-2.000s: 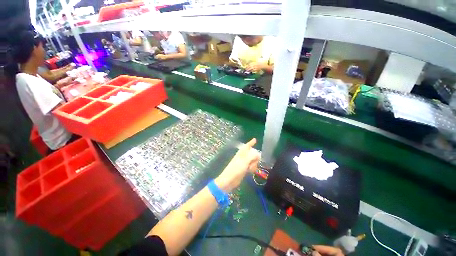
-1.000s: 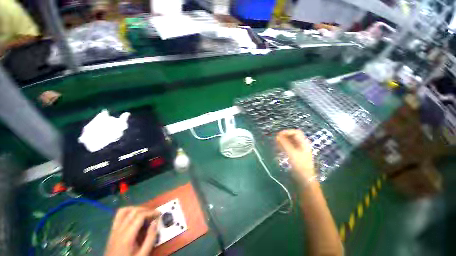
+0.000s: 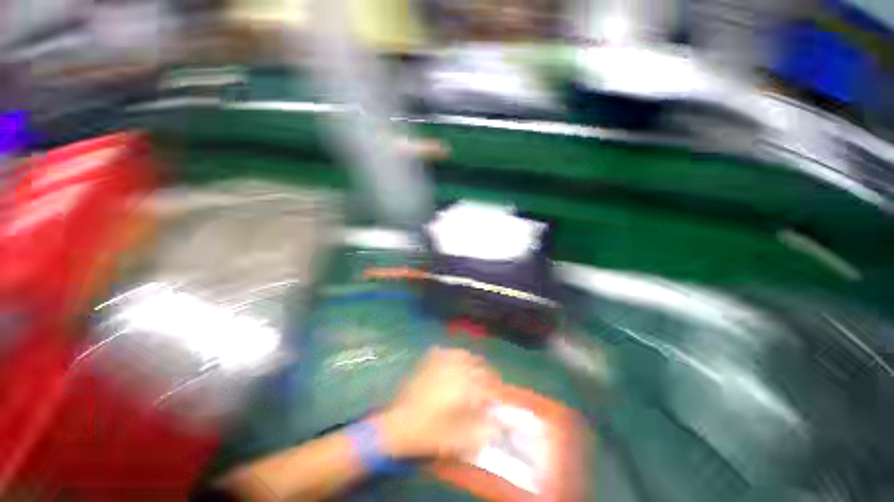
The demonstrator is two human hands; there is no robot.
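Note:
The whole view is strongly blurred by motion. My left hand [image 3: 446,400], with a blue band [image 3: 368,444] on its wrist, is at the left edge of the white fixture [image 3: 515,447]. The blur hides its fingers and whatever they may hold. The fixture lies on the orange-brown mat [image 3: 571,441] and shows a darker centre. My right hand is not in view.
The black power supply box [image 3: 500,299], with crumpled white paper [image 3: 487,231] on top, stands behind the mat. A large shiny tray [image 3: 211,328] lies at left, beside red bins [image 3: 59,304]. A pale metal upright [image 3: 377,167] rises behind. Loose parts [image 3: 353,358] lie left of my hand.
The view has swung back left. My left hand still is by the fixture. My right hand, over the right trays a second ago, has left the picture.

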